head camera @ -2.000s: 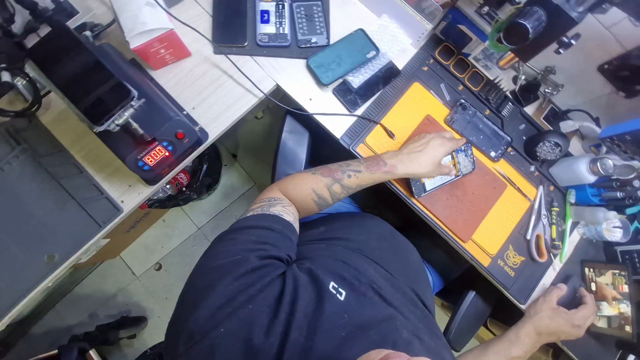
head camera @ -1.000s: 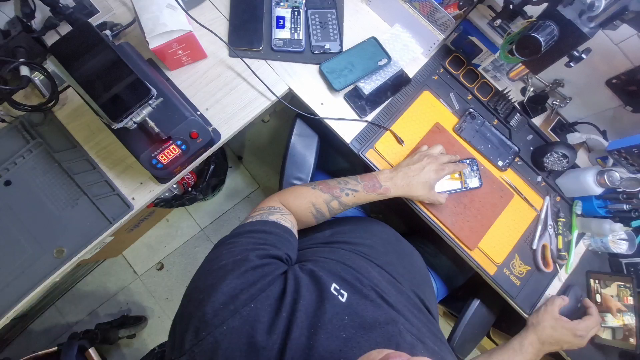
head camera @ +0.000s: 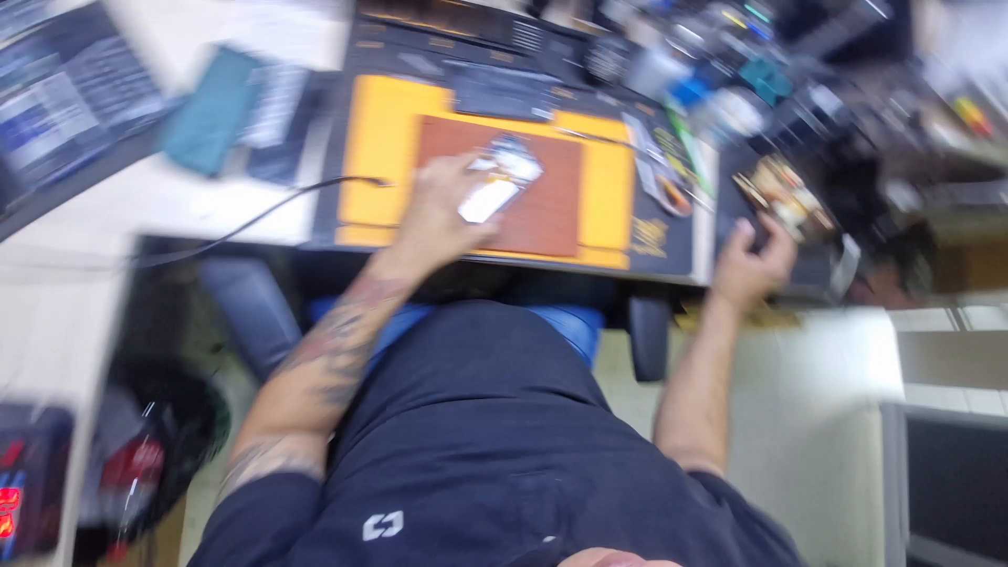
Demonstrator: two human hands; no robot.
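The frame is blurred. My left hand (head camera: 447, 206) grips the edge of an opened smartphone (head camera: 502, 179), whose inner parts and bright battery area face up, over a brown pad (head camera: 551, 213) on a yellow mat (head camera: 378, 126). Beyond the pad lies a dark phone part (head camera: 504, 90). At the right, my right hand (head camera: 756, 256) has its thumb and forefinger apart beside a device with a lit screen (head camera: 783, 193); whether it touches the device cannot be told. Scissors with orange handles (head camera: 673, 193) and tweezers (head camera: 594, 137) lie between the pad and my right hand.
A black cable (head camera: 315, 186) runs onto the mat from the left. A teal phone case (head camera: 211, 110) and opened phones (head camera: 59, 118) lie on the left bench. Bottles and tools crowd the back right. A chair armrest (head camera: 250, 311) stands below the bench edge.
The view has swung strongly to the right. My left hand, over the phone's middle two seconds ago, now grips its edge, and the phone sits at a different angle on the pad.
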